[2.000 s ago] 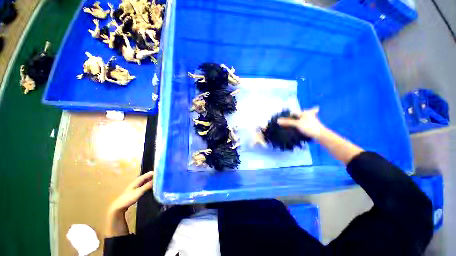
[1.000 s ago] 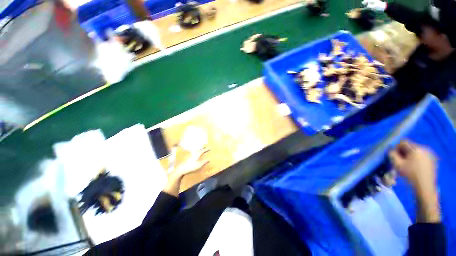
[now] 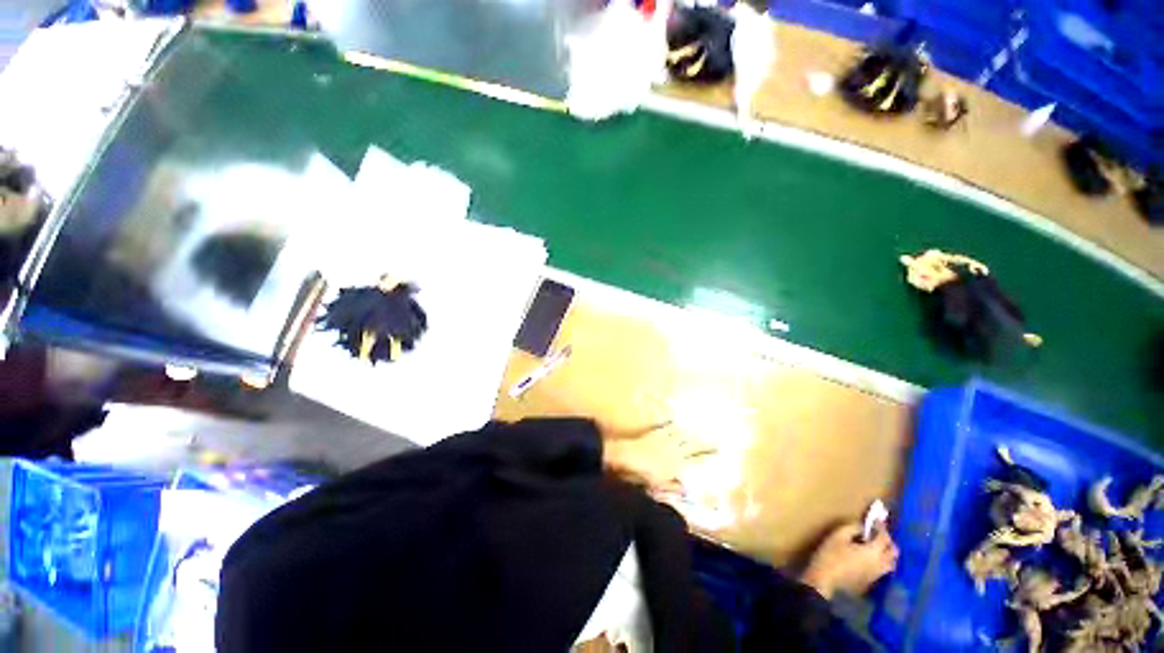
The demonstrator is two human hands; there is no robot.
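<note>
My left hand point(image 3: 657, 459) lies low over the tan bench point(image 3: 817, 447), fingers extended, blurred by glare; I see nothing held in it. My right hand point(image 3: 849, 559) is at the bench's near edge, beside the blue parts tray point(image 3: 938, 447), fingers closed on a small white wad point(image 3: 874, 519). A black figure with beige parts point(image 3: 377, 319) lies on white liner sheets point(image 3: 447, 274) at the left of the bench. The tray holds many beige pieces.
A black phone point(image 3: 545, 316) and a slim pen-like tool point(image 3: 543, 370) lie beside the liners. The green conveyor point(image 3: 664, 211) carries a black and beige figure point(image 3: 970, 306). A glossy-topped box point(image 3: 141, 242) stands left. More figures point(image 3: 881, 79) lie across the belt.
The view has turned left, and the large crate has left it. My right hand has come out of the crate to the bench edge, now with the white wad. My left hand remains over the bench.
</note>
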